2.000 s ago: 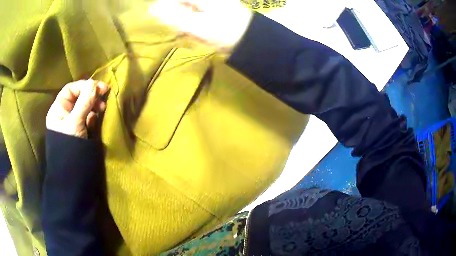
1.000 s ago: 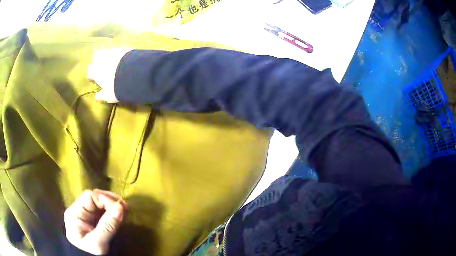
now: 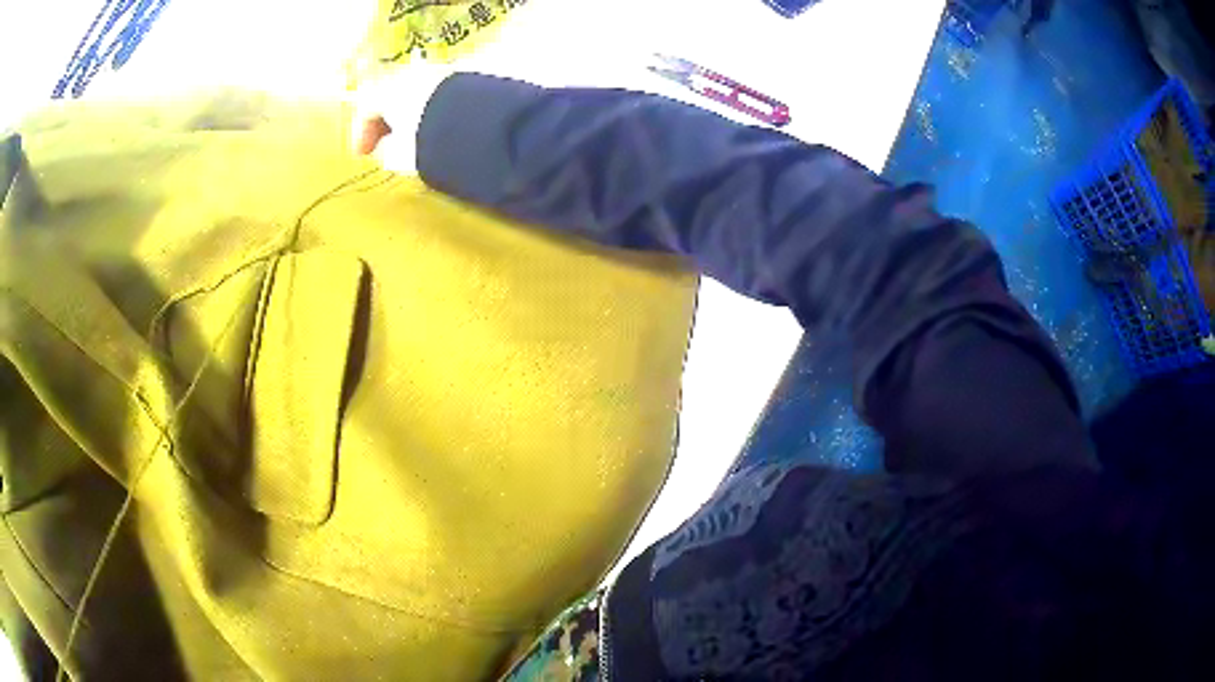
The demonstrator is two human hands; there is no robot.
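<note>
The mustard-yellow coat (image 3: 506, 400) lies across the white table, with a rectangular pocket flap (image 3: 309, 386) at its left-centre. My right hand (image 3: 384, 131) is over the coat's upper edge, mostly washed out by glare. A thin sewing thread (image 3: 224, 283) runs from its underside down across the folds left of the flap. A straight length of thread also runs towards the bottom left edge. No needle can be made out. My left hand is out of the picture.
Snips with red handles (image 3: 746, 99) lie on the white table (image 3: 746, 346) beyond my right forearm. A yellow plastic bag (image 3: 446, 29) and blue lines (image 3: 113, 47) are at the top. A blue basket (image 3: 1113, 213) stands on the blue floor (image 3: 979, 160).
My left hand has left the view at the bottom left. My right hand has moved right and up, away from the flap. The thread now stretches longer across the coat.
</note>
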